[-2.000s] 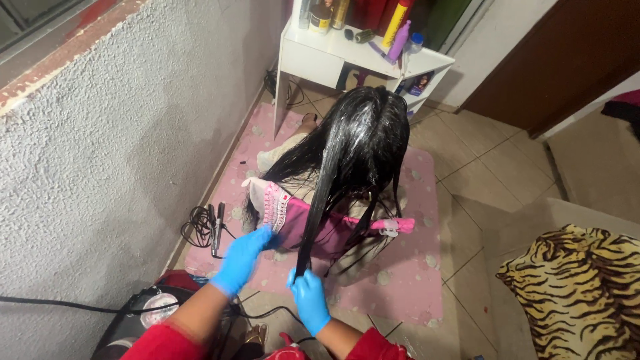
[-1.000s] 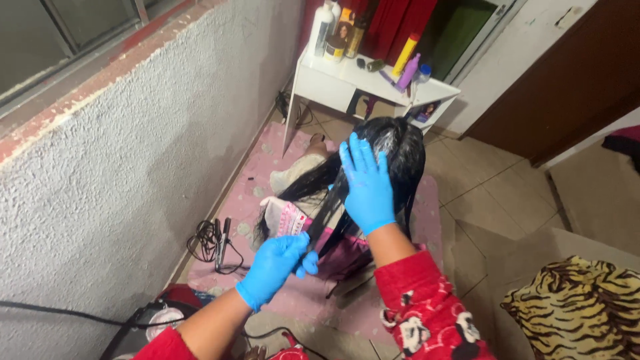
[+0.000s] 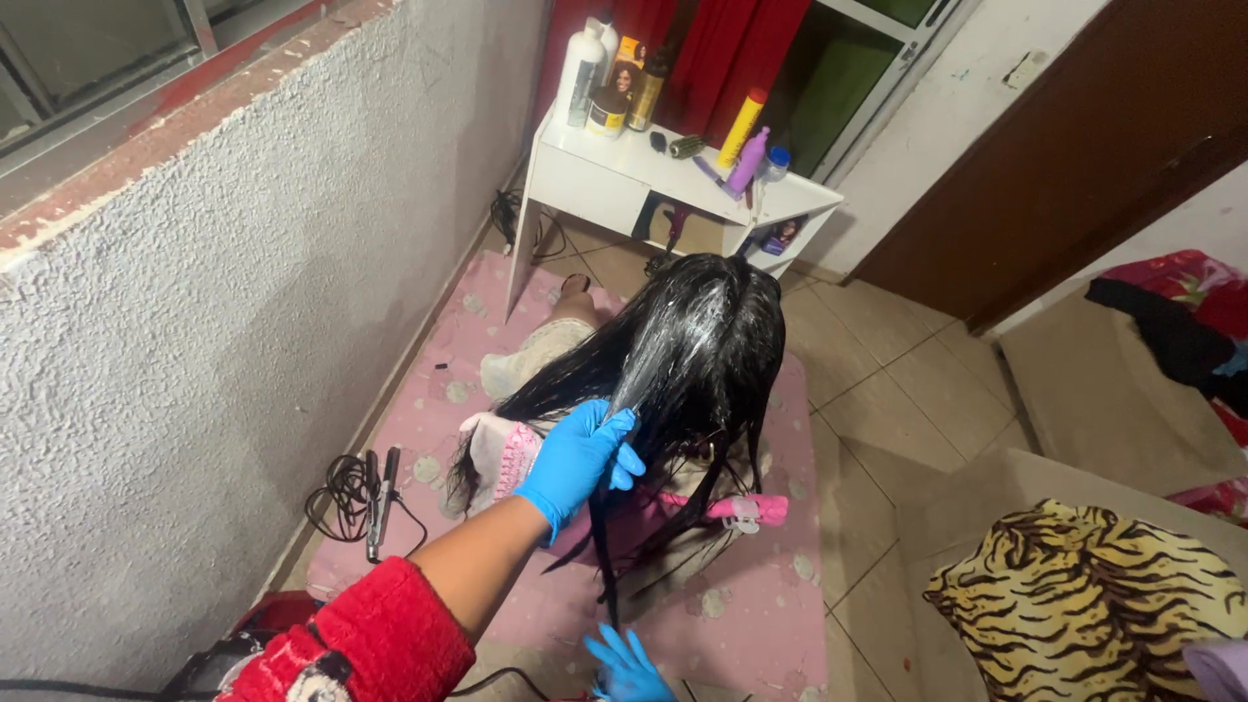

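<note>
A seated person's long, dark, wet-looking hair (image 3: 717,327) fills the middle of the view, with a whitish sheen along the crown. My left hand (image 3: 577,463), in a blue glove, grips a strand beside the head; the strand's end hangs below it. Lower down, my right hand (image 3: 629,668), also gloved in blue, has its fingers spread near the tip of that strand and holds nothing visible. A pink towel or cloth with a patterned trim (image 3: 517,458) lies around the person's shoulders, with a pink piece (image 3: 756,509) sticking out at the right.
A white vanity table (image 3: 595,175) bears bottles, a jar (image 3: 606,112) and a round brush (image 3: 686,147). A hair straightener (image 3: 380,502) with a coiled cord lies on the pink mat (image 3: 439,546) at left. A textured wall stands left; a tiger-striped cloth (image 3: 1092,595) lies at right.
My right hand was on the crown of the head one second ago and is now low, below the strand's end. My left hand has moved up to the strand closer to the head.
</note>
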